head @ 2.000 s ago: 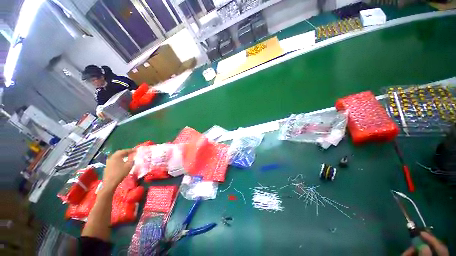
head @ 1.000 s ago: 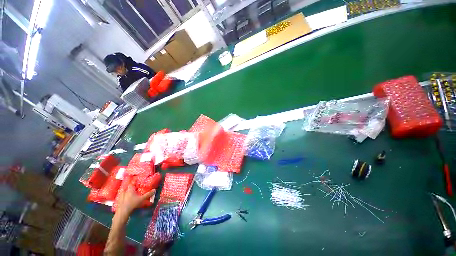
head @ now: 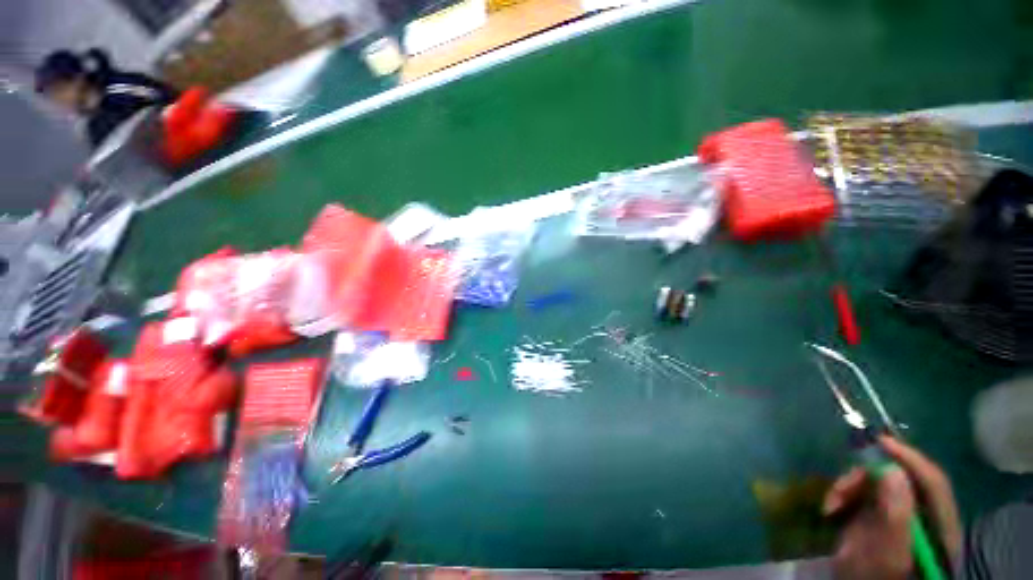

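Note:
My right hand (head: 889, 515) is at the lower right, closed round the green handle of the soldering iron (head: 927, 548). The iron's metal tip points up and left, over the green bench, beside a pale curved strand (head: 867, 385). My left hand is not in view. Red bubble-wrap bags (head: 164, 397) lie piled at the left. Blue-handled side cutters (head: 385, 450) lie beside them, left of a loose pile of white cut wires (head: 544, 369). The picture is blurred.
A lone red bag (head: 770, 181) lies at the back, beside clear plastic (head: 646, 207) and a red stick (head: 845, 315). The dark fan (head: 974, 272) and a pale pot (head: 1006, 421) stand at the right. A person (head: 113, 96) is beyond the conveyor (head: 510, 125).
The view has swung right and down. My left hand, on the red bags one second ago, has left the picture. My right hand with the iron is back in view.

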